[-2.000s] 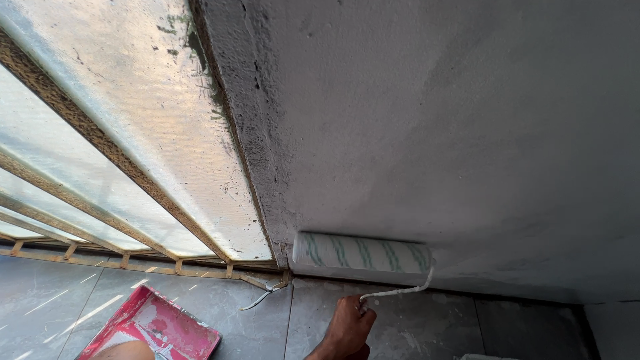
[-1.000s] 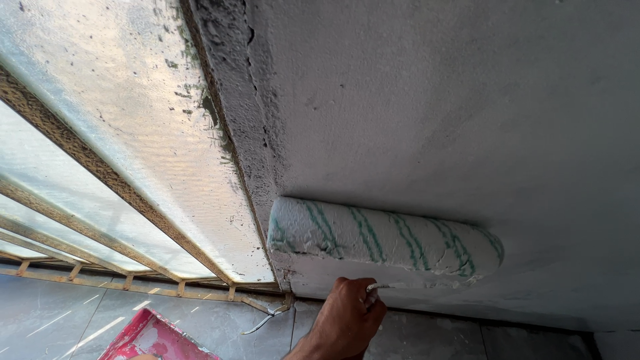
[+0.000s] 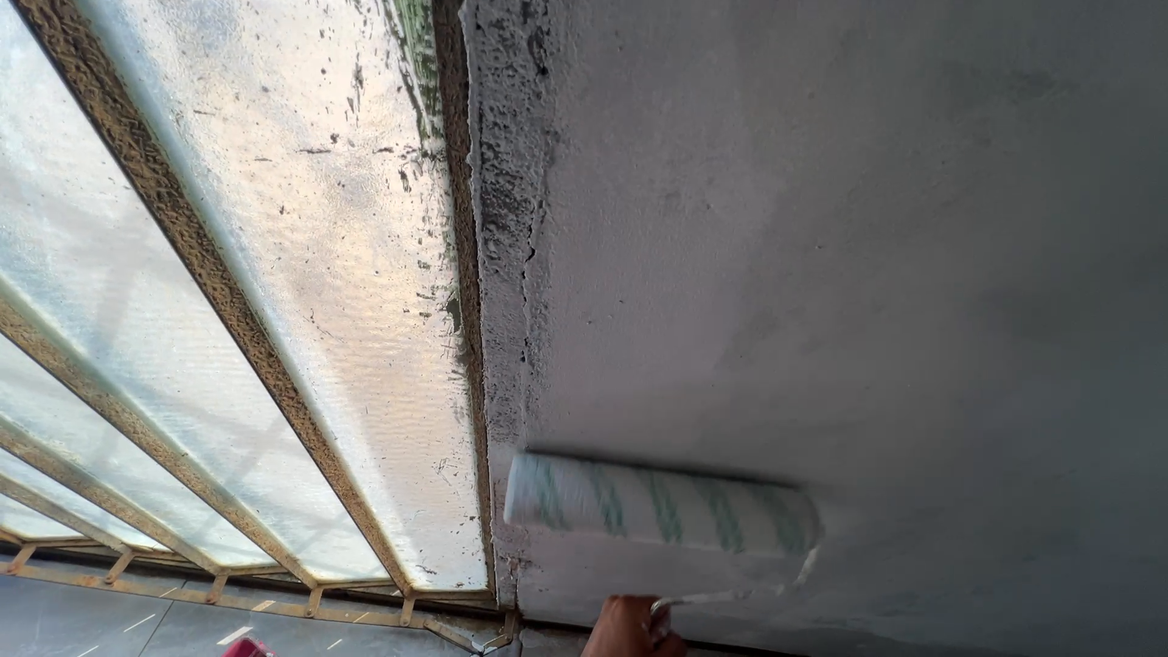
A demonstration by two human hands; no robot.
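Observation:
My right hand [image 3: 631, 628], partly cut off by the bottom edge, is closed around the handle of a paint roller. The white roller sleeve with green stripes [image 3: 662, 506] lies against the lower part of the grey wall [image 3: 821, 274], its left end close to the rough, cracked strip [image 3: 516, 182] beside the window frame. A bent metal rod [image 3: 730, 595] runs from the sleeve's right end to my hand. The sleeve looks slightly blurred. My left hand is out of view.
On the left stands a louvred window with frosted glass panes [image 3: 365, 319] and brown, rusty-looking metal frames [image 3: 205, 242]. Below it are grey floor tiles [image 3: 100, 616]. A corner of the red paint tray [image 3: 246, 648] shows at the bottom edge.
The roller has moved up the wall from near the floor, then back down somewhat over the last second. The red tray, more fully seen before, is now almost out of view.

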